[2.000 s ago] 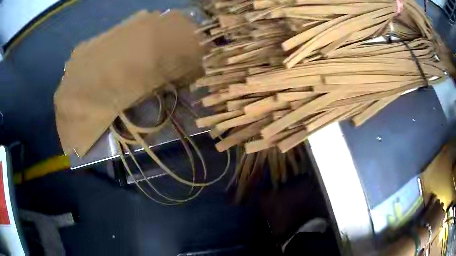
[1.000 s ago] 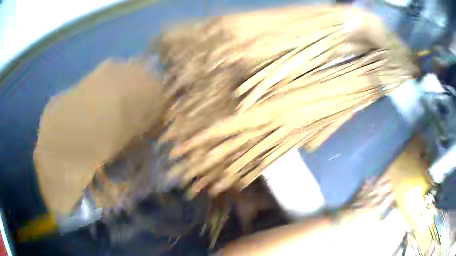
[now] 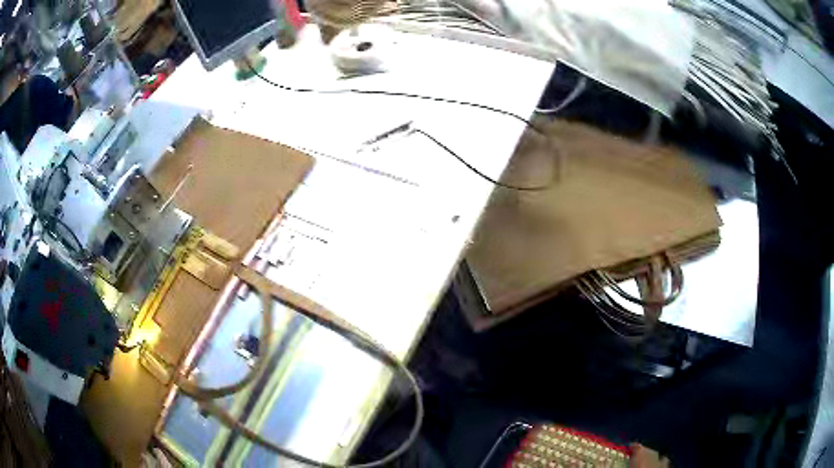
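Observation:
A flat brown bag panel (image 3: 242,183) lies under the white sewing machine head (image 3: 59,306) and its yellow clamp frame (image 3: 165,291). Brown strap loops (image 3: 352,336) extend from the clamp over the grey-blue positioning template (image 3: 315,384), with its yellow and dark lines. A yellow light glows at the clamp. A small skin-toned shape shows at the bottom left edge beside the template; it may be fingertips of my left hand, cut off and unclear. What it touches is hidden. My right hand is not in view.
A stack of brown panels with hanging handle loops (image 3: 594,206) lies on a side stand at the right. The white table (image 3: 402,219) bears a thin cable, a round white object (image 3: 359,52) and a screen (image 3: 229,23). A red-and-gold patterned surface (image 3: 572,450) is at the bottom.
The view has swung from the large strap bundles to the machine and white table. The looped panel stack now appears at the right instead of the left. The bare arm seen earlier has left the picture.

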